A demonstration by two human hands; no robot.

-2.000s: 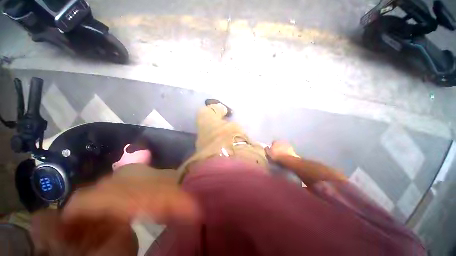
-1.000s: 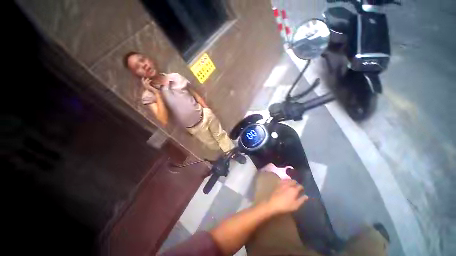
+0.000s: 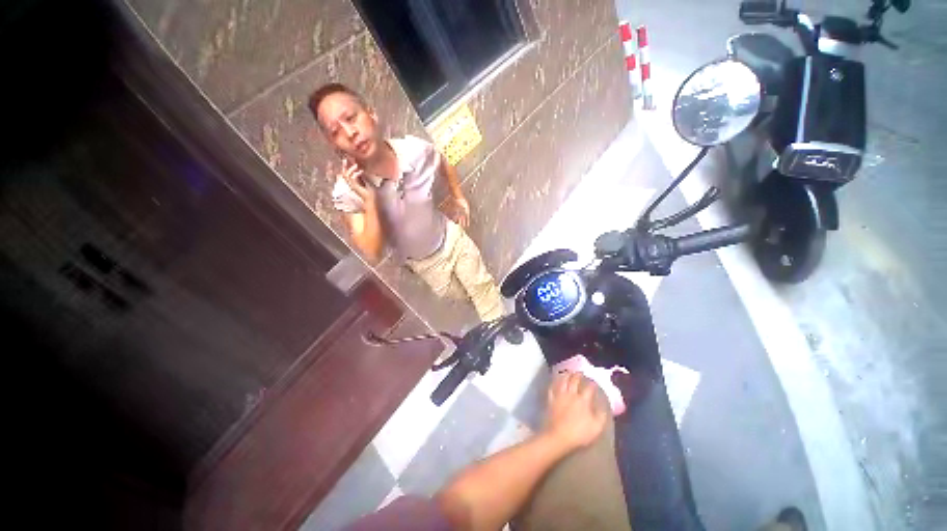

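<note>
My left hand (image 3: 578, 410) reaches in from the lower left, fingers bent, over my tan-trousered thigh at the near edge of the pink piece (image 3: 613, 382). I cannot tell whether it grips the piece. My right hand is out of view. Ahead is the round display (image 3: 551, 297) with glowing blue-white digits. The left handlebar grip (image 3: 455, 383) and the right handlebar grip (image 3: 709, 240) have no hand on them. The round mirror (image 3: 718, 102) stands on its stalk at the right side.
A person (image 3: 405, 197) in a pale shirt stands by the brown stone wall (image 3: 260, 52), one hand raised to the ear. A yellow notice (image 3: 457, 136) is behind. A black scooter (image 3: 826, 114) stands on the road at upper right. Dark doors (image 3: 125, 249) and a red step (image 3: 312, 404) are left.
The view first swung from the trousers and paving to the scooter's front and the standing person, then shifted slightly. My left hand's fingers are now bent closer at the pink piece.
</note>
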